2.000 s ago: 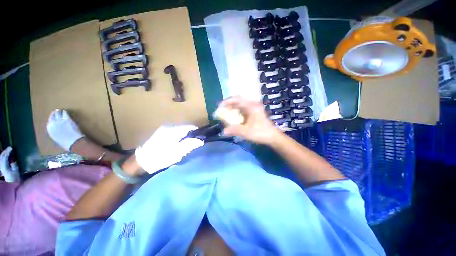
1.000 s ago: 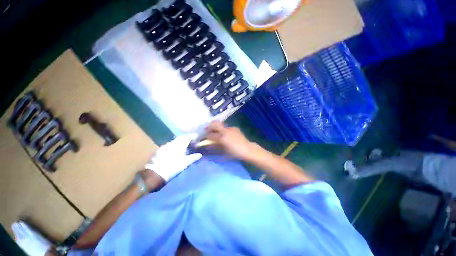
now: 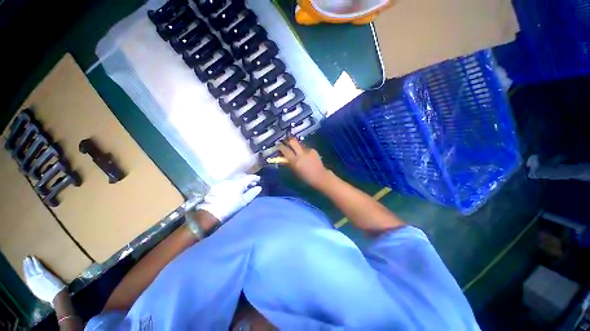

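Observation:
Black bracket-shaped parts (image 3: 240,97) stand in two packed columns on the white sheet (image 3: 152,94). My right hand (image 3: 304,161), bare, is at the near end of the columns. It holds a small yellow-handled tool (image 3: 277,160), and its fingertips touch a dark part at the end of the left column; whether they still grip it is unclear. My left hand (image 3: 229,196), in a white glove, is at the sheet's near edge, fingers apart and empty.
Greyer parts (image 3: 42,158) in a row and a single part (image 3: 101,161) lie on brown cardboard (image 3: 129,207). Another person's gloved hand (image 3: 42,281) rests there. An orange device (image 3: 310,14) and a film-wrapped blue crate (image 3: 446,142) are on the right.
The dark part held between my hands is now out of my left hand, which has opened. My right hand has moved up to the columns' near end. The view has turned and shifted.

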